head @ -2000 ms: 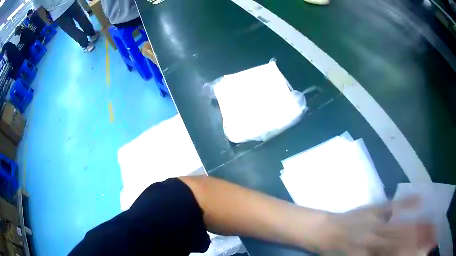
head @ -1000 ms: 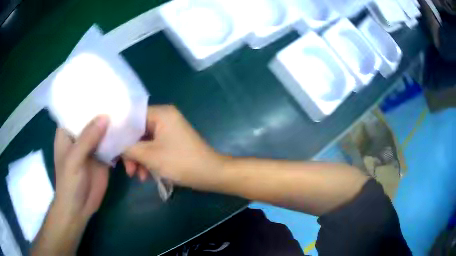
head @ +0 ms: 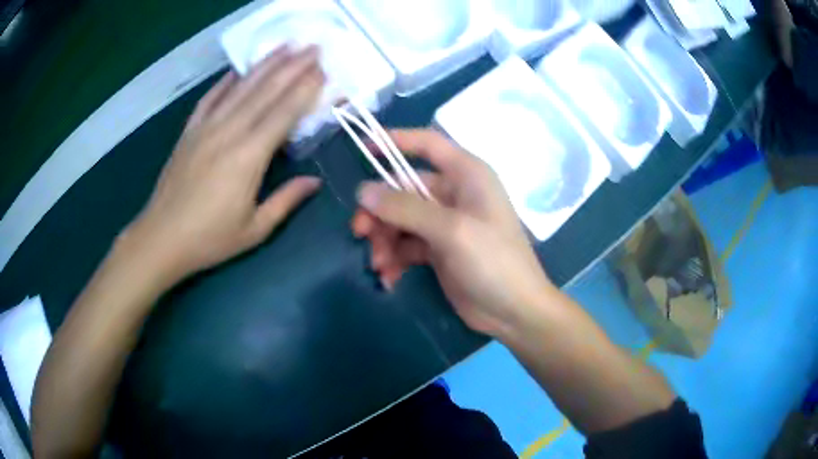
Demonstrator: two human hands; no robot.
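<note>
My left hand (head: 229, 152) lies palm down, fingers spread, over a white moulded tray (head: 372, 67) at the upper left. What lies under its fingers is mostly hidden; a pale rounded surface shows beside them. My right hand (head: 448, 211) pinches a white cord loop (head: 386, 148) that stretches from the tray's near edge. The product at the cord's end cannot be made out clearly. More white trays with oval recesses stand beside, one at the near right (head: 529, 148).
More trays (head: 614, 99) stand toward the upper right. White sheets (head: 25, 345) lie at the left edge of the green tabletop (head: 260, 332). The pale rail (head: 108, 125) curves behind. An open bag or carton (head: 677, 278) stands on the blue floor at right.
The white rounded product and translucent sheet are no longer held up in my left hand, which now rests over the tray. My right hand has moved right and now holds the cord loop.
</note>
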